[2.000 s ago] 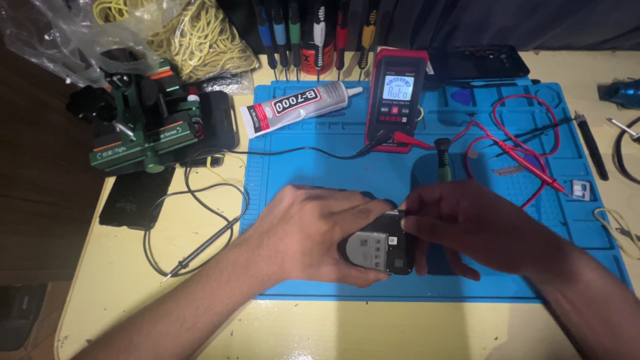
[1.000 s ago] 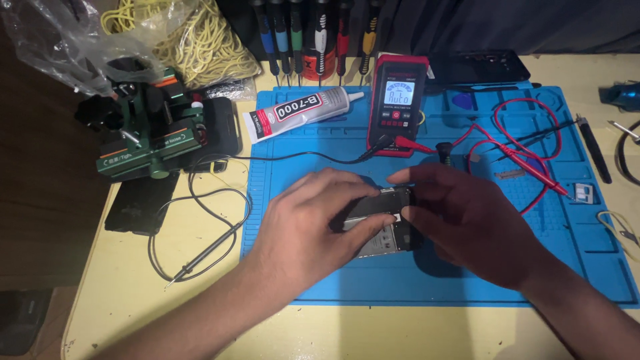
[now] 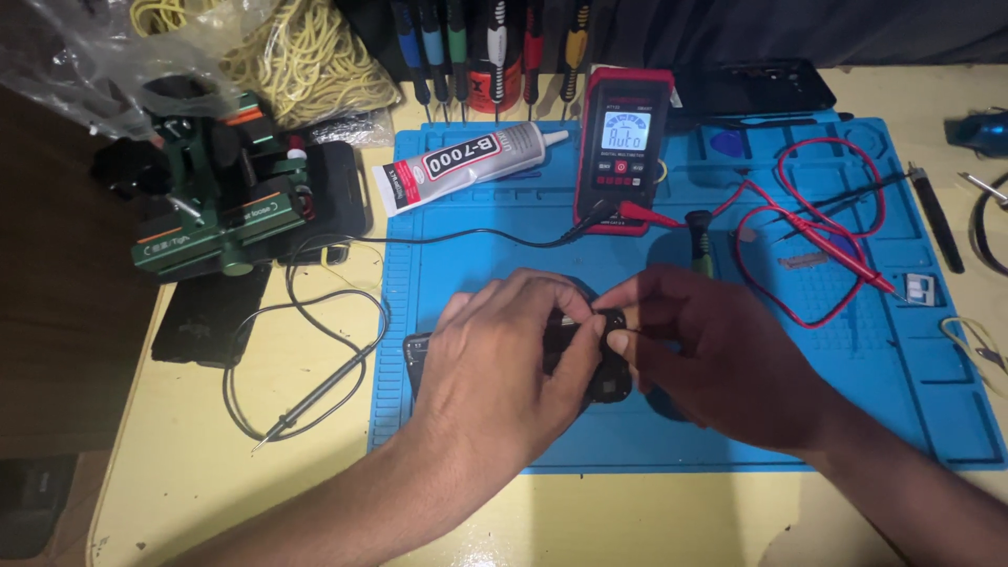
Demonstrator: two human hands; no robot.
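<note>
A dark, opened smartphone lies on the blue silicone repair mat, mostly covered by my hands. My left hand arches over it, its thumb and index finger pinching something small at the phone's right part. Close beside, my right hand has its thumb and fingertips at the phone's right end; what lies between them is too small to tell. Just beyond my right hand is a screwdriver with a black and green handle. A red digital multimeter lies above the hands, its display lit.
A B-7000 glue tube lies at the mat's upper left. Several screwdrivers stand behind. A green clamp fixture occupies the left, near a black probe. The red probe and its looped lead cover the mat's right part.
The light grey inner part of the phone seen earlier no longer shows; a dark surface shows there. My hands have shifted on the phone, and their fingertips are now close together at its right part.
</note>
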